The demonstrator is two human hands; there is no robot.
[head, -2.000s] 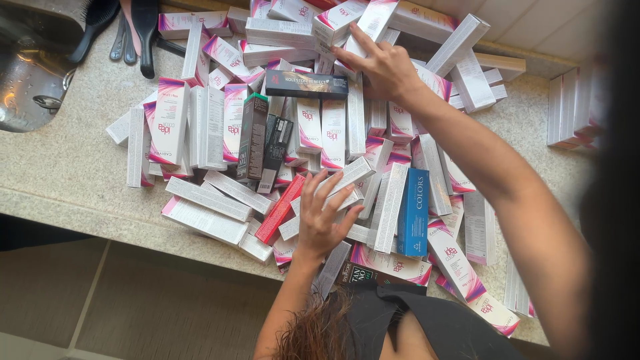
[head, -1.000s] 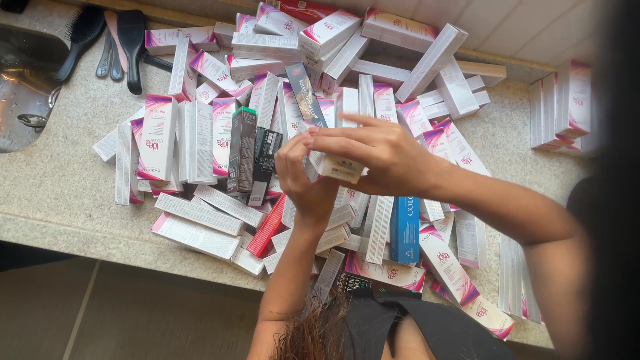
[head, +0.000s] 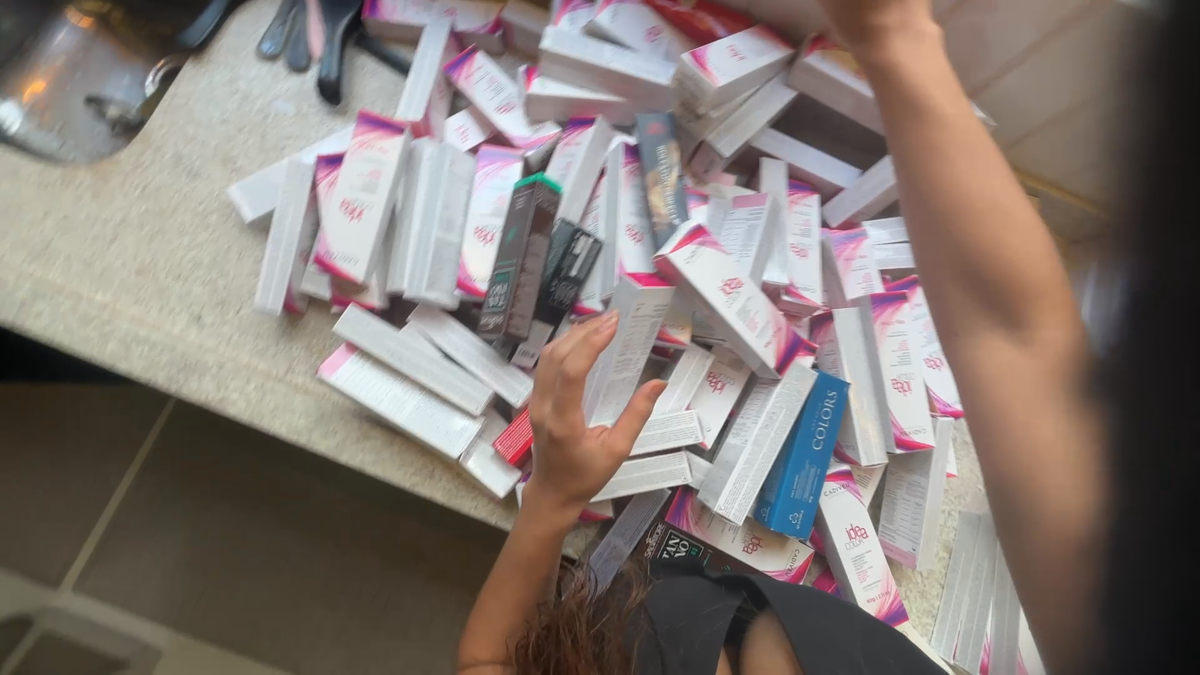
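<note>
A large pile of white and pink hair color boxes (head: 361, 211) covers the stone counter. My left hand (head: 581, 412) rests at the near middle of the pile, fingers spread, beside an upright-lying white box (head: 633, 352); whether it touches that box is unclear. Close to it are a red box (head: 514, 439), a dark box with a green end (head: 520, 258) and a smaller black box (head: 567, 272). A blue box (head: 803, 457) lies right of the hand. My right hand (head: 877, 14) reaches to the top edge, its fingers out of frame, so what it holds is hidden.
A metal sink (head: 84, 70) is set in the counter (head: 141, 253) at the upper left. Dark-handled brushes (head: 336, 47) lie beside it. A tiled wall (head: 1050, 84) stands behind the pile. Several boxes stand in a row (head: 975, 591) at the lower right.
My hands, together over the pile one second ago, are now apart: the right has reached away to the top edge, the left has come down open onto the pile. The view has shifted closer.
</note>
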